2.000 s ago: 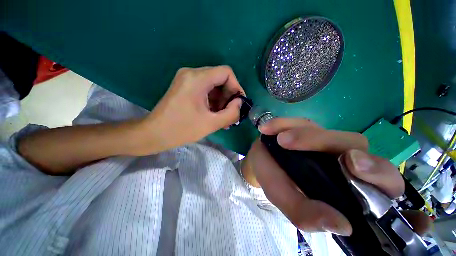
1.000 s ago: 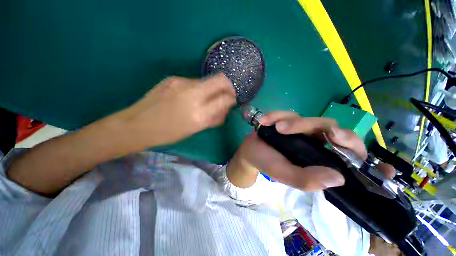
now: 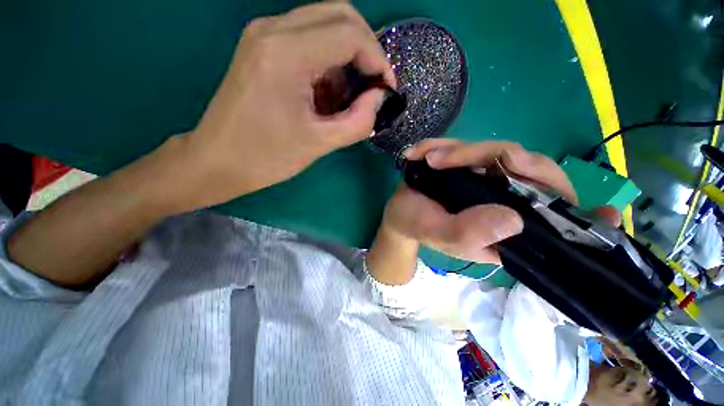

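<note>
My left hand [image 3: 298,95] pinches a small black electronic unit [image 3: 389,109] between thumb and fingers, in front of the left edge of the screw dish. Most of the unit is hidden by the fingers. My right hand [image 3: 476,194] is wrapped around the thick black electric screwdriver [image 3: 571,266], whose nose points up and left toward the dish. Its tip is close to the dish's lower rim; whether it touches a screw cannot be told. The round screw dish [image 3: 433,79] holds a mass of glittering screws on the green mat.
A green box [image 3: 599,181] with a black cable stands right of the dish, by the yellow tape [image 3: 594,63]. Beyond the tape, small dark units lie on a darker strip. Another person [image 3: 540,337] in white is at the lower right.
The left hand has moved up and is turned so that the black unit shows in its fingers. The driver's nose has risen toward the dish's lower rim. The camera view has shifted.
</note>
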